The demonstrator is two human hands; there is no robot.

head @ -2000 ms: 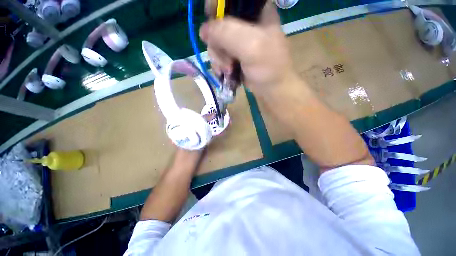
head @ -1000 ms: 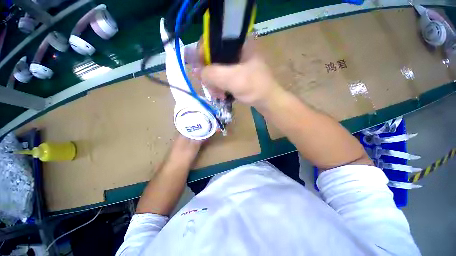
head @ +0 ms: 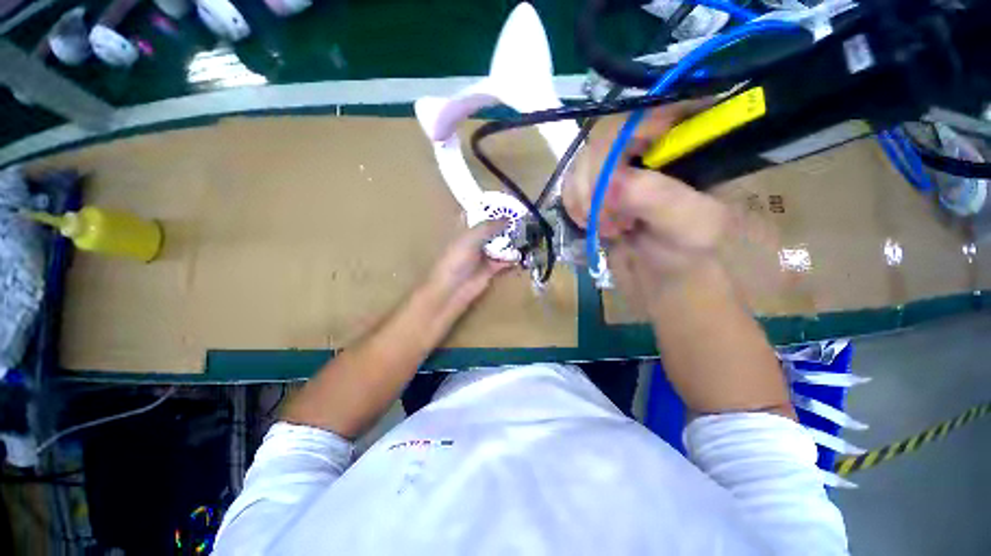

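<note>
White cat-ear headphones (head: 453, 171) are held over the cardboard in front of me. One ear cup shows its inner slotted plate (head: 502, 213). My left hand (head: 467, 264) grips this ear cup from below. My right hand (head: 641, 206) is closed around the black screwdriver with a yellow stripe (head: 706, 128), which lies tilted toward the upper right. The silver screwdriver nose (head: 538, 241) is at the ear cup; whether it touches is unclear. The blue hose (head: 622, 136) and black cable loop around it. The other cup is hidden behind the tool and my right hand.
A yellow squeeze bottle (head: 116, 234) lies at the left, beside a crumpled clear bag (head: 20, 288). More headphones (head: 113, 43) are on the green belt. A blue bin (head: 823, 382) with white pointed pieces is below the bench at right. Another headphone (head: 958, 185) is far right.
The screwdriver has swung from near upright to tilted toward the upper right. The headphones have turned, so one cup's inner plate now shows. My view has shifted.
</note>
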